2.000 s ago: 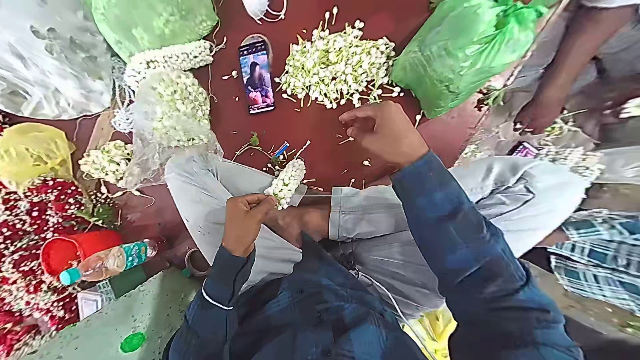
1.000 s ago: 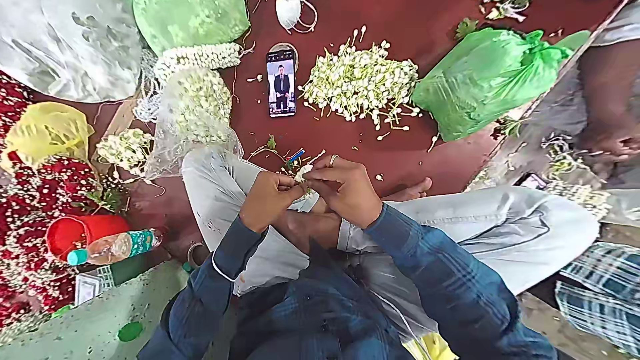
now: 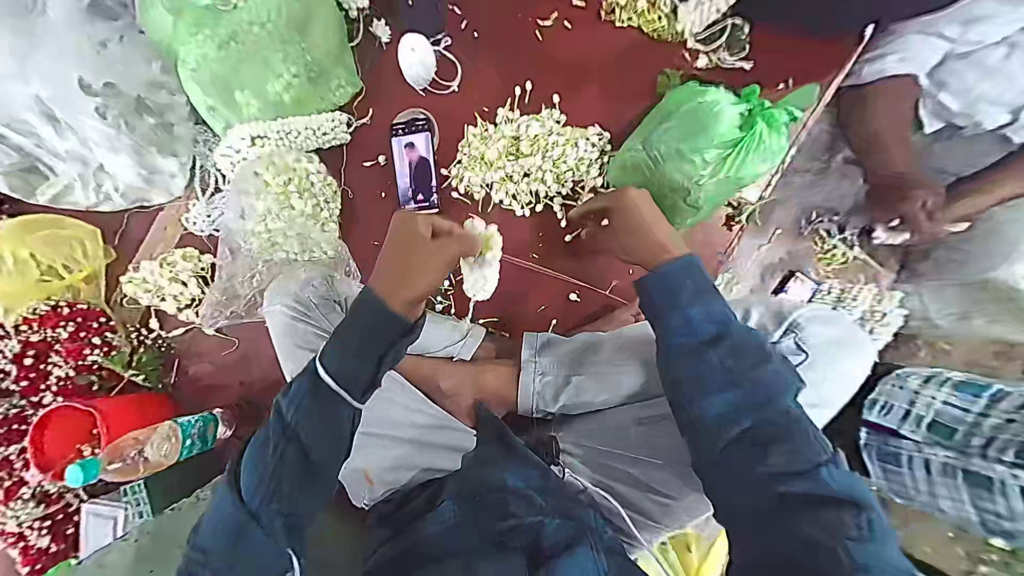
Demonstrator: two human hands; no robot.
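My left hand [image 3: 420,254] grips a short, thick string of white flower buds [image 3: 482,260], which hangs from its fingertips above my crossed legs. A thin thread [image 3: 560,274] runs from near the string toward the lower right. At the lower right edge of a heap of loose white buds [image 3: 532,156] is my right hand [image 3: 624,228], its fingers bent; small buds show by the fingertips, and whether it holds any is not clear. A smartphone [image 3: 415,166] with a lit screen lies left of the heap, just above my left hand.
A green plastic bag [image 3: 696,152] stands right of the heap. Another person's hands [image 3: 908,204] work at the right. On the left are a bag of buds [image 3: 284,208], a bud garland [image 3: 288,132], a red container [image 3: 96,424], a plastic bottle [image 3: 152,450] and red flowers [image 3: 60,344].
My hands were together at the flowers one second ago; now they are apart. The right one has moved to the heap, and the left one has risen toward the phone with the bud string.
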